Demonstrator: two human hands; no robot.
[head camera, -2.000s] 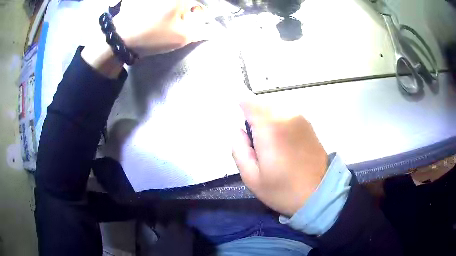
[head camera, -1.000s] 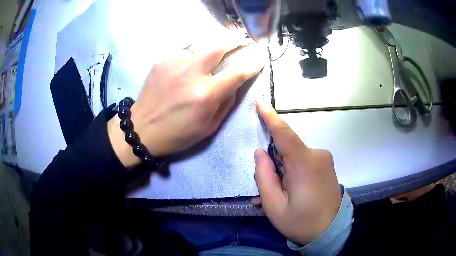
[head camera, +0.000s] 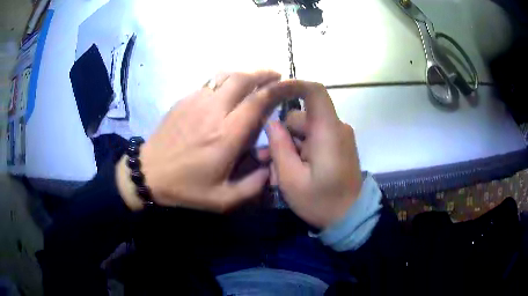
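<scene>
A garment panel (head camera: 159, 75), pale grey-lilac side up, lies on the machine table, washed out by lamp glare. A small dark cloth piece (head camera: 91, 84) and a narrow pale strip with a dark edge show at its left. My left hand (head camera: 200, 141), with a ring and a dark bead bracelet, lies over the panel. My right hand (head camera: 318, 156) meets it at the panel's right edge. The fingers of both hands are bent around the edge there. Something small and dark shows between my right fingers, mostly hidden. The presser foot area (head camera: 283, 4) is at the top edge.
Large silver shears (head camera: 443, 72) lie on the right. A seam line of the slide plate (head camera: 399, 85) runs right from my right hand. The table's front edge (head camera: 440, 176) carries ruler-like marks. Papers with a blue strip (head camera: 37, 75) are at far left. Patterned floor shows at lower right.
The view has shifted, so the machine head is mostly out of the top. My left hand has moved back from the needle area towards the front edge, and both hands have come together.
</scene>
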